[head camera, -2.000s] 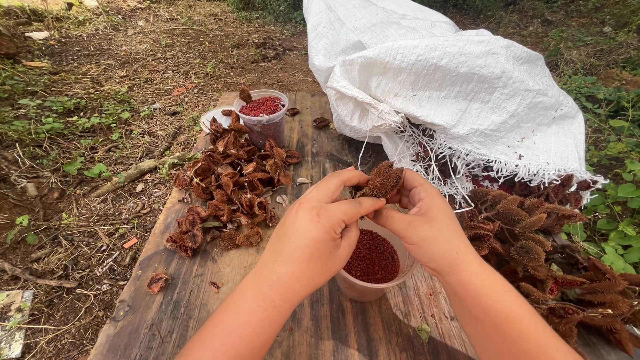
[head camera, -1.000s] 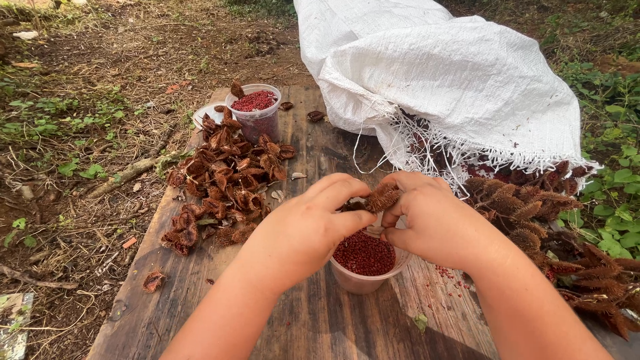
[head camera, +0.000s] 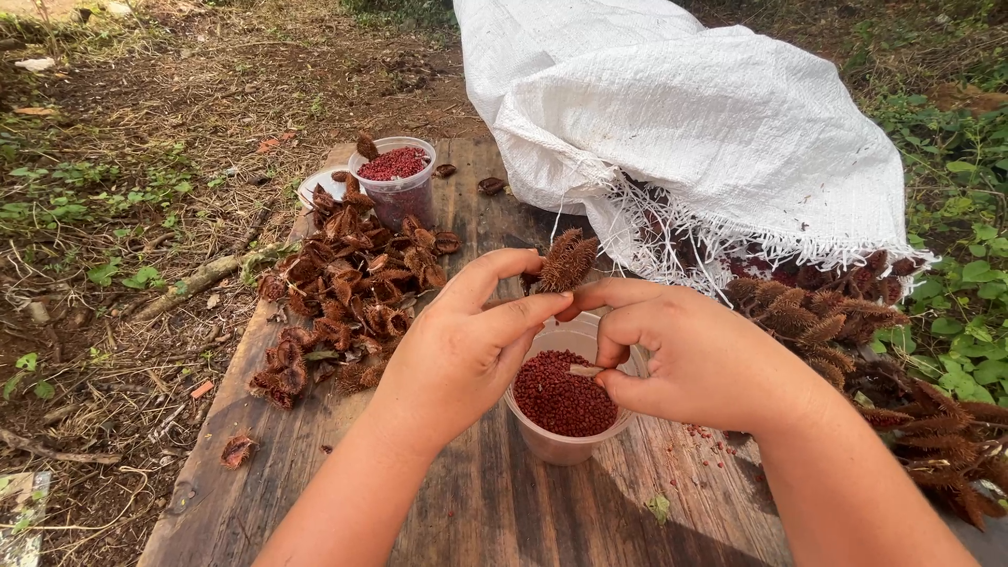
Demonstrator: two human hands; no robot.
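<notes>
Spiny brown annatto pods (head camera: 568, 261) are held in the fingertips of my left hand (head camera: 472, 339), above a clear plastic cup (head camera: 563, 445) part-filled with red annatto seeds (head camera: 563, 398). My right hand (head camera: 693, 354) is at the cup's right side, its index finger near the pods. Between its thumb and a finger is a small pale flat piece (head camera: 587, 370), over the seeds; what it is I cannot tell. The inner faces of the pods are hidden from view.
Emptied pod husks (head camera: 346, 291) lie heaped on the wooden board (head camera: 472, 504) at left, beside a second seed-filled cup (head camera: 402, 193) and a white lid (head camera: 319, 185). A white woven sack (head camera: 709, 134) lies behind at right, with whole spiny pods (head camera: 819, 323) at its frayed mouth.
The pods in my left hand now stand more upright above the fingers. My right hand has drawn back from them, and a pale piece now shows in its fingertips.
</notes>
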